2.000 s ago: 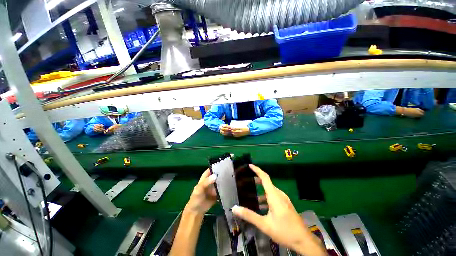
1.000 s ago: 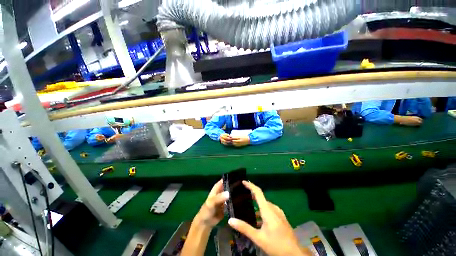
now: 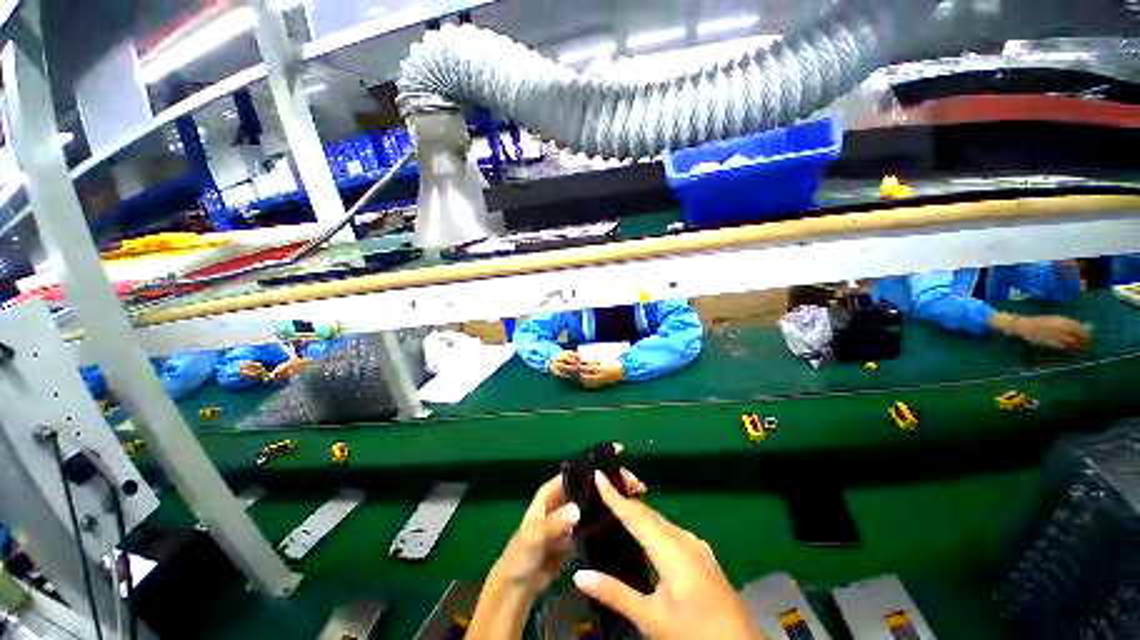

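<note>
A joined phone, black face up, is held between both hands low in the middle of the view. My left hand grips its left edge, with the thumb along the side. My right hand holds its right side, with the index finger laid on the black face near the top and the thumb lower down. The lower end of the phone is partly hidden by my right hand.
Silver phone housings lie along the near edge. Grey plates lie at left, a black screen at right. Yellow parts lie on the belt's far edge. Stacked trays stand at right, a white frame post at left. Workers in blue sit opposite.
The silver inner face seen earlier between the parts is now covered; they are closed together. My right index finger has moved onto the black face. The view has tilted up.
</note>
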